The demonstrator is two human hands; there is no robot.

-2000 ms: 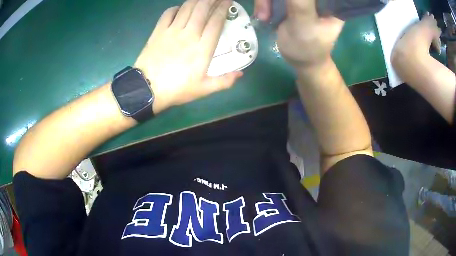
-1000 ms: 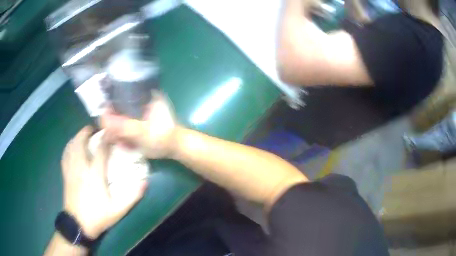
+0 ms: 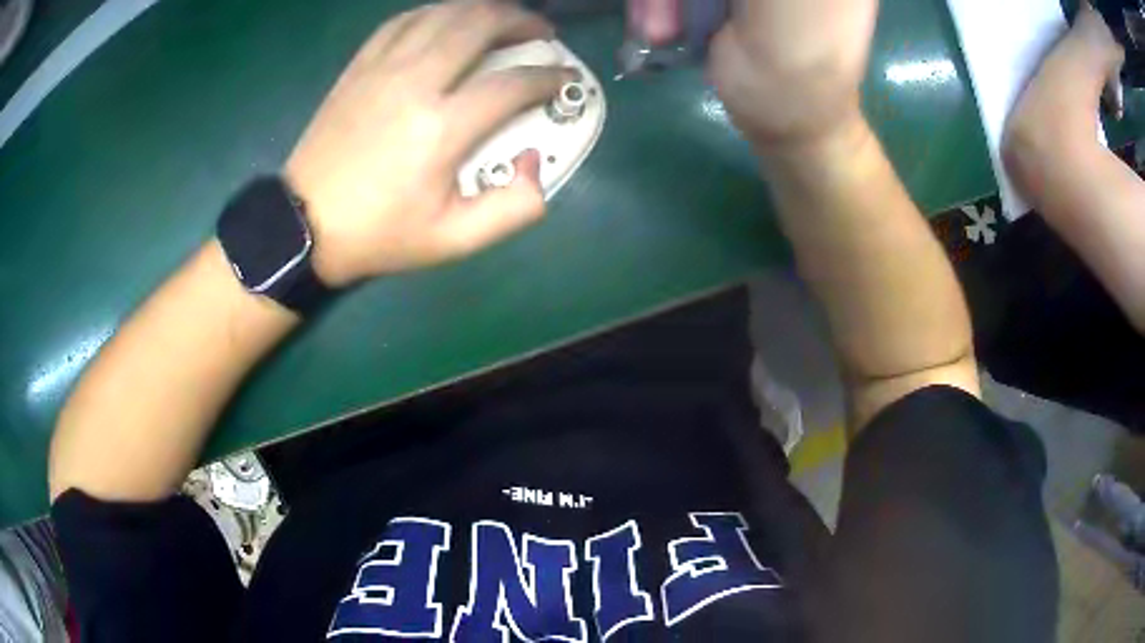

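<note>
A white plastic housing (image 3: 580,133) with two round metal fittings lies on the green bench at the upper middle. My left hand (image 3: 414,138) is laid over its left part, with fingers and thumb around the fittings. My right hand (image 3: 797,63) is at the top edge, right of the housing and apart from it, shut on the dark electric screwdriver (image 3: 703,28). The tool's thin nose points left towards the housing. Most of the tool and my right fingers are cut off by the top edge.
The green bench (image 3: 653,214) has its front edge close to my body. A white sheet (image 3: 998,63) lies at the right, with another person's hand and forearm (image 3: 1067,138) over it. White housings (image 3: 239,490) show below the bench edge at lower left. A pale strip curves at upper left.
One second ago the view was turned right, with my right hand and screwdriver near the silver box. Now my right hand is beside the housing, which my left hand still holds.
</note>
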